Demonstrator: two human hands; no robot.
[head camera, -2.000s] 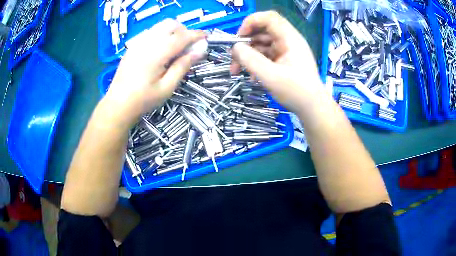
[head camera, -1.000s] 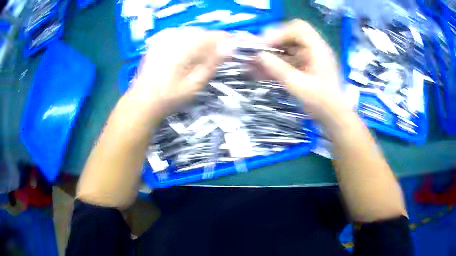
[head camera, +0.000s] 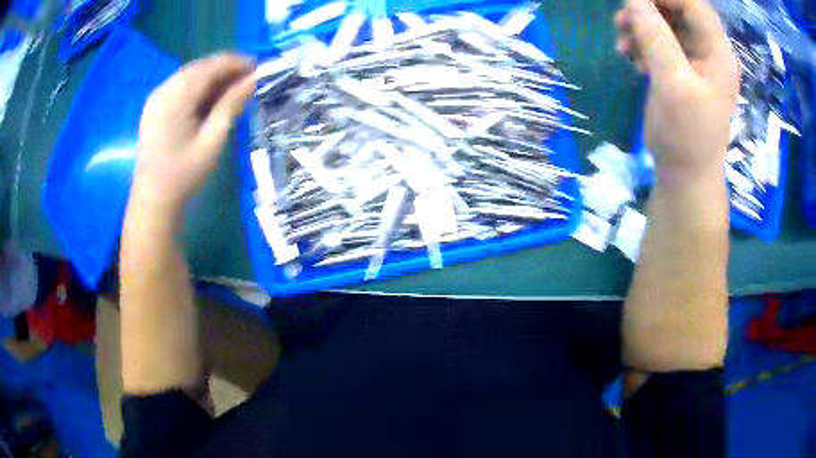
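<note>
The centre blue tray (head camera: 412, 268) lies in front of me, filled with silver cylinders (head camera: 403, 134), many with thin rods. My left hand (head camera: 192, 116) is raised at the tray's left edge, fingers loosely bent and apart, with no part seen in it. My right hand (head camera: 684, 80) is at the upper right, over the near-left side of the right-hand tray (head camera: 771, 228), fingers curled and apart, with no part seen in it. Both hands are blurred.
An empty blue tray (head camera: 94, 165) is tilted at the left bench edge. White paper squares (head camera: 608, 192) lie between the centre and right trays. Part of the white inserts' tray shows beyond the centre one. Another parts tray (head camera: 94, 22) is at the upper left.
My hands have parted from above the centre tray, the left going left and the right going right. The silver piece between them is no longer seen there. The view has also shifted.
</note>
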